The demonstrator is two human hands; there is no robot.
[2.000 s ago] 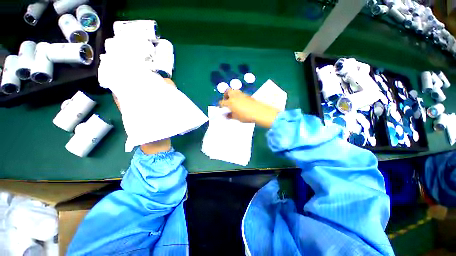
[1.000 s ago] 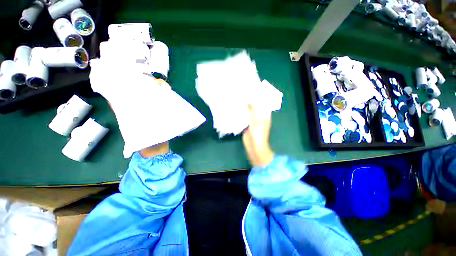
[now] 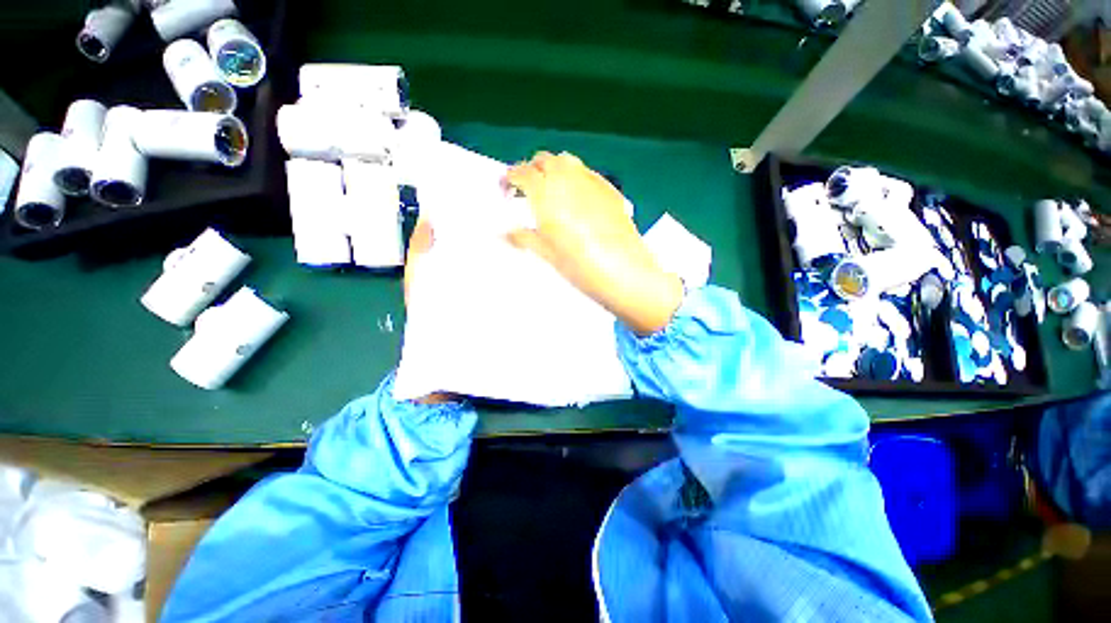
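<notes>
A white foam bag [image 3: 512, 323] lies in front of me over the green bench, above my sleeves. My left hand [image 3: 418, 250] is mostly hidden under and behind the bag and holds it from the left. My right hand [image 3: 587, 231] is on the bag's upper right part, with its fingers bent at the top edge. Whether a cylinder is inside the bag cannot be told. Another white foam piece [image 3: 677, 250] shows just right of my right hand.
White cylinder units [image 3: 347, 207] are grouped left of the bag, with two more [image 3: 229, 338] nearer. A black tray [image 3: 183, 183] of cylinders is at upper left. A divided tray [image 3: 792, 304] with discs and units is right. A carton [image 3: 183, 554] with white pieces is lower left.
My left hand has brought the foam bag right, uncovering the cylinder group. My right hand has moved up and left onto the bag. The white pieces it held are now mostly out of sight.
</notes>
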